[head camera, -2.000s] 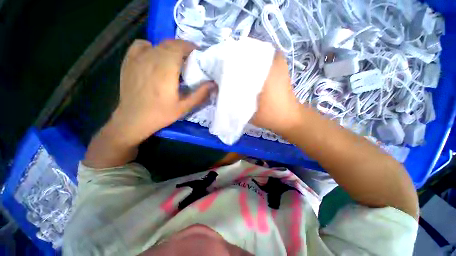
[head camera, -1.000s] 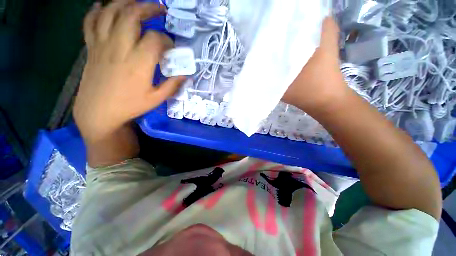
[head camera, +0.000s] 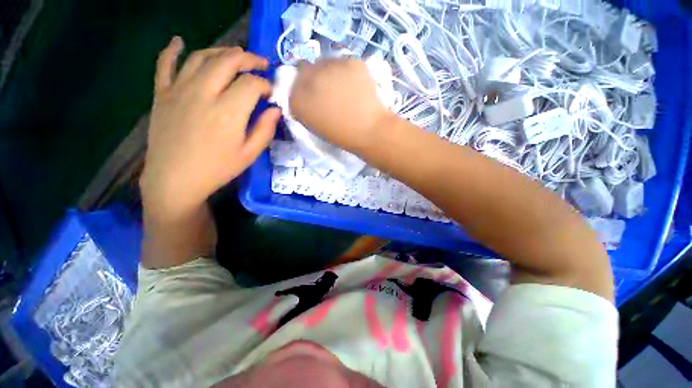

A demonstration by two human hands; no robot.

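A blue crate holds white power adapters and heaped looped cords. A row of adapters lines its near edge. My right hand is closed on a crumpled white cloth over the crate's left part. My left hand is at the left rim with its fingers bent. Its fingertips meet a white piece beside my right hand. I cannot tell whether this is an adapter or cloth, or whether my left hand grips it.
A second blue crate with white adapters and cords is at the lower left. A worn brown bench edge runs behind my left hand. White-grey flat shapes are at the lower right.
My right hand has moved left with the cloth, up to my left fingertips. The adapter seen at my left fingertips one second ago is no longer clearly visible. The view has shifted.
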